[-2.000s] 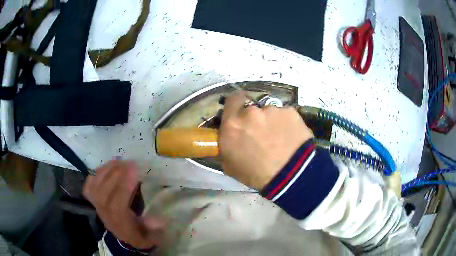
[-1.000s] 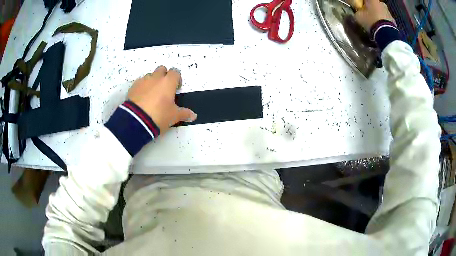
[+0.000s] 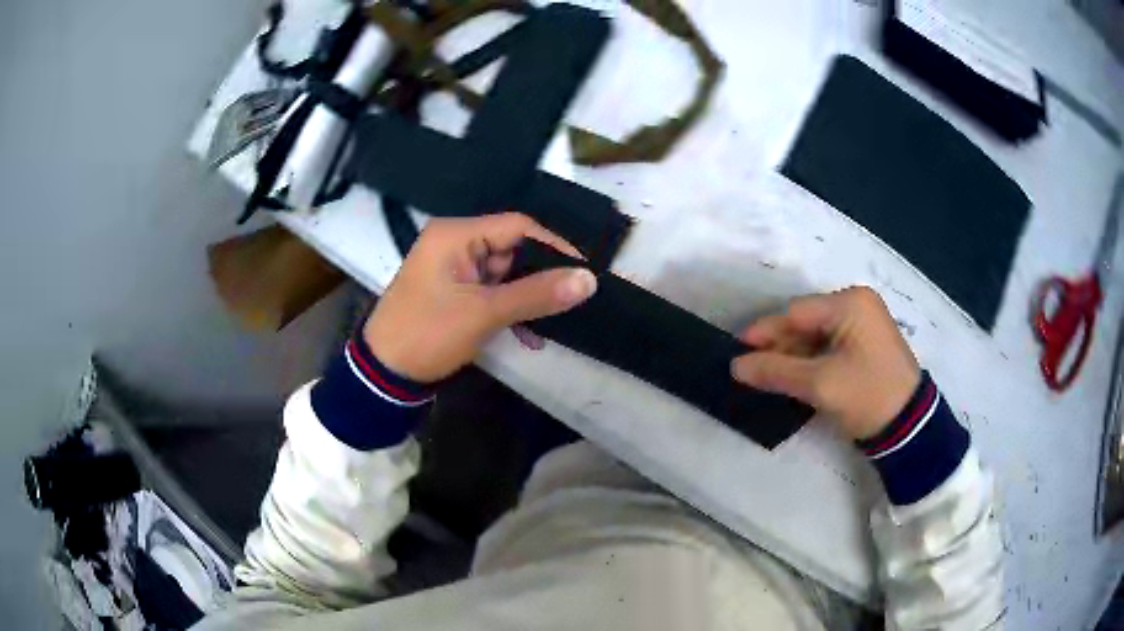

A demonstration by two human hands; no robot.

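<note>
A dark folded strip (image 3: 666, 345) is held at both ends above the near edge of the table. My left hand (image 3: 475, 296) pinches its left end between thumb and fingers. My right hand (image 3: 826, 358) pinches it near its right end. Just beyond my left hand, finished dark bands (image 3: 431, 166) lie crosswise on the table. The iron is not in view.
A dark cut panel (image 3: 912, 185) lies at the upper right, with red-handled scissors (image 3: 1066, 327) beside it and a dark bundle (image 3: 961, 74) behind. An olive-brown strip (image 3: 635, 142), tangled straps and a white tube (image 3: 339, 117) lie at the upper left of the white table (image 3: 740, 234).
The view has turned left. My right hand has let go of the iron and now holds the strip. My left hand, earlier resting on the strip, now grips its end, and the strip is lifted.
</note>
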